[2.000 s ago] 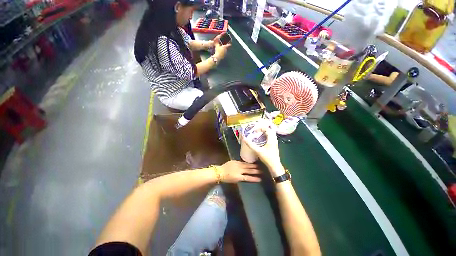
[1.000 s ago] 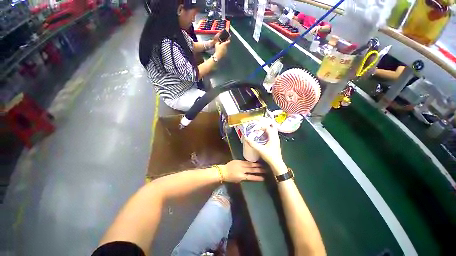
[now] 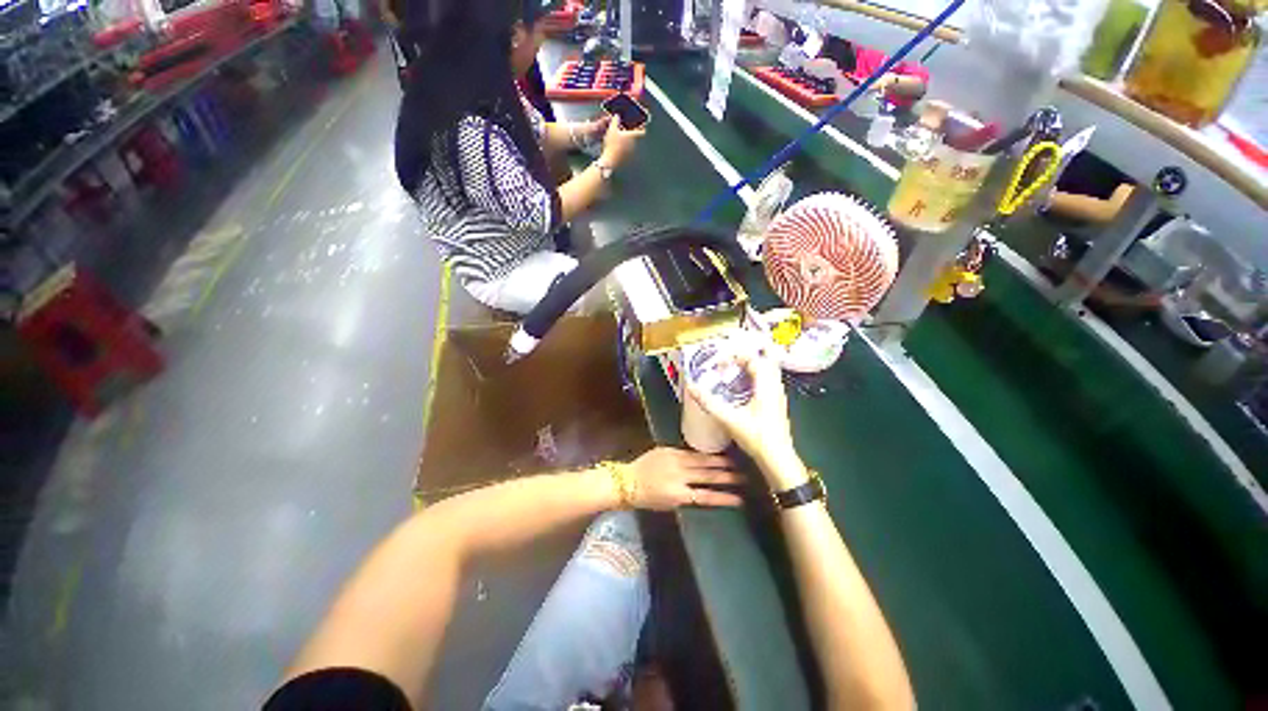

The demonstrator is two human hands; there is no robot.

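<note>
A white tumbler (image 3: 706,425) stands upright near the bench edge, with its round clear lid (image 3: 720,375) on top. My right hand (image 3: 758,410) grips the tumbler's top at the lid, with the fingers over the far rim. My left hand (image 3: 677,479) lies flat by the tumbler's base at the bench edge, fingers extended and holding nothing. Whether it touches the tumbler cannot be told.
An open yellow-brown carton (image 3: 691,328) stands just beyond the tumbler, with a black bent hose (image 3: 598,267) beside it. A pink fan (image 3: 832,258) and small dish (image 3: 815,347) are to the right. A waste carton (image 3: 522,410) is at left; a seated coworker (image 3: 487,195) is ahead.
The view has shifted slightly, so the scene sits a little further right. Both hands keep nearly the same pose at the tumbler. The coworker's held handset has tilted a little.
</note>
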